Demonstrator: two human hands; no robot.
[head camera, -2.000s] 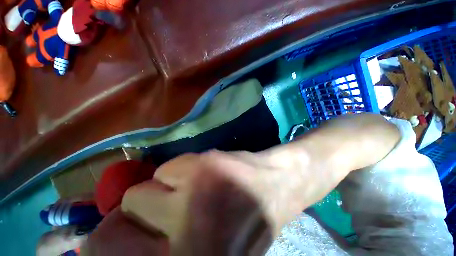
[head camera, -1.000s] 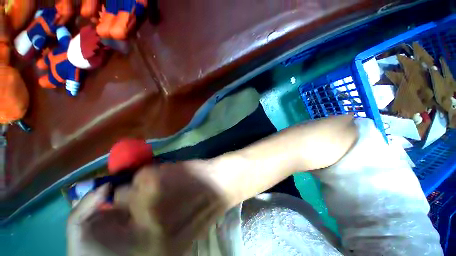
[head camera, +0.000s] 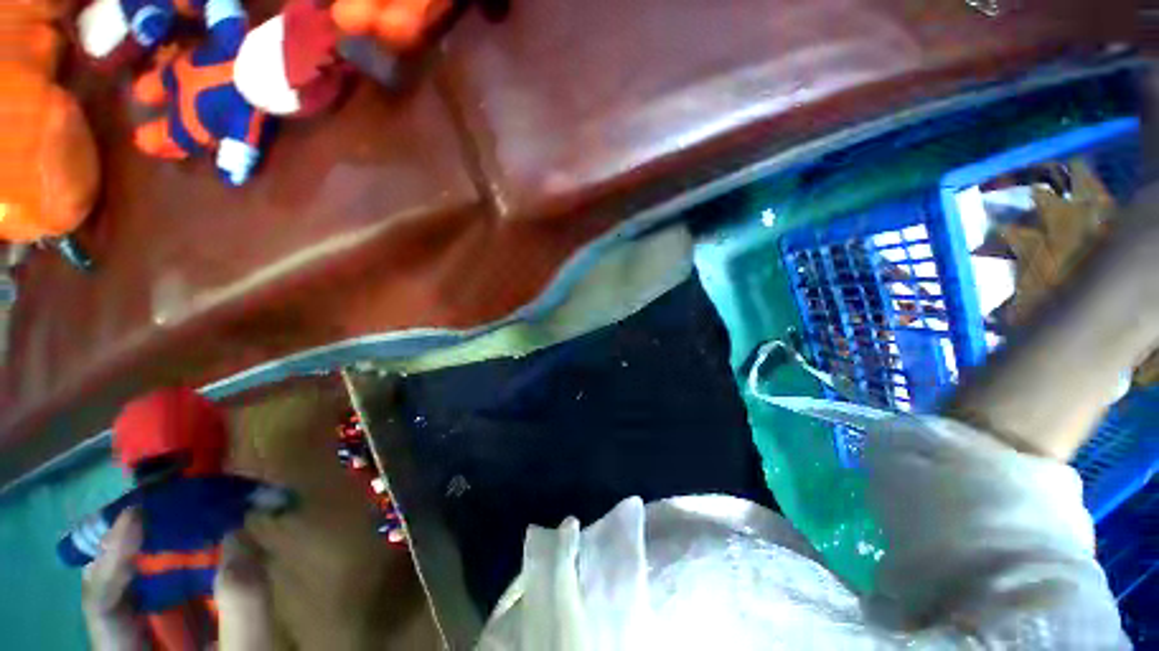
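A plush doll with a red round head and navy body with orange straps is upright at the lower left, over the open cardboard box. My left hand holds it from below, with fingers on both sides of its body; the palm is cut off by the bottom edge. The doll's face is not visible. My right forearm reaches up to the right edge, blurred, past the blue basket. My right hand is outside the picture. No needle or thread can be made out.
Navy-orange dolls and orange plush pieces lie on the red-brown table. The cardboard box holds small red items. Black cloth lies beside it. The blue basket with brown pieces stands right.
My right hand has left the doll and swung right, out of the picture. The doll has moved left and down and now shows more fully in my left hand.
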